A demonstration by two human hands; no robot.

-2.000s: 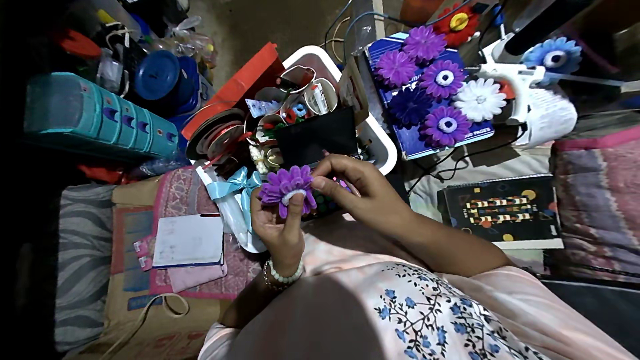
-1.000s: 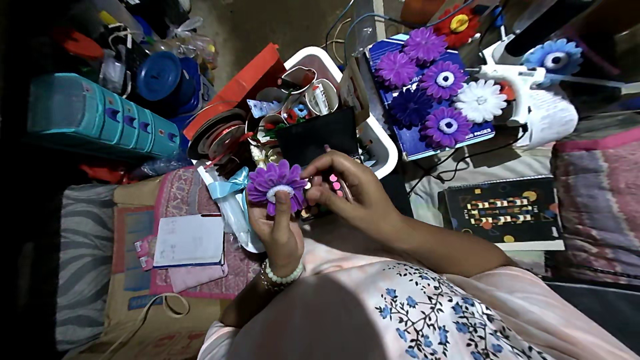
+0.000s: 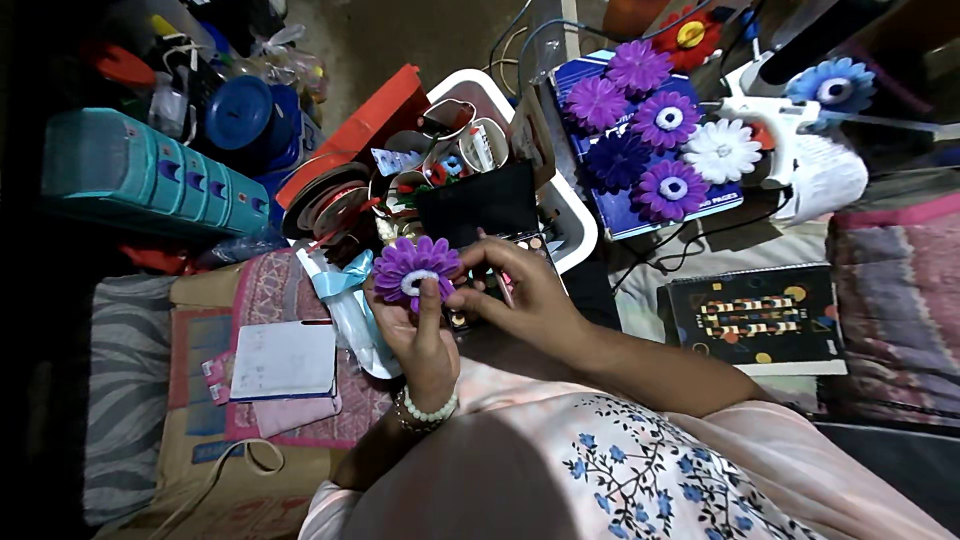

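Note:
My left hand (image 3: pixel 421 337) holds a purple pipe-cleaner flower (image 3: pixel 409 281) with a white ring at its centre, the thumb lying on that ring. At the flower's right edge, the thumb and forefinger of my right hand (image 3: pixel 525 296) pinch its petals. A thin pinkish stick shows by the right fingers; what it is, I cannot tell. Behind the right hand lies an open makeup palette (image 3: pixel 480 206) with a black lid, partly hidden. More flowers, such as a white one (image 3: pixel 722 151) and a dark blue one (image 3: pixel 618 160), rest on a blue box (image 3: pixel 626 217) at upper right.
A white plastic basket (image 3: pixel 581 232) full of craft supplies stands ahead, with ribbon spools (image 3: pixel 330 199) at its left. A teal drawer unit (image 3: pixel 157 176) and an open notebook (image 3: pixel 283 361) are on the left. A white glue gun (image 3: pixel 784 127) and a black spiral notebook (image 3: pixel 757 315) are on the right.
The flower has been turned in my left hand since two seconds ago, so its white ring faces up more. My right fingers have shifted slightly along its right side.

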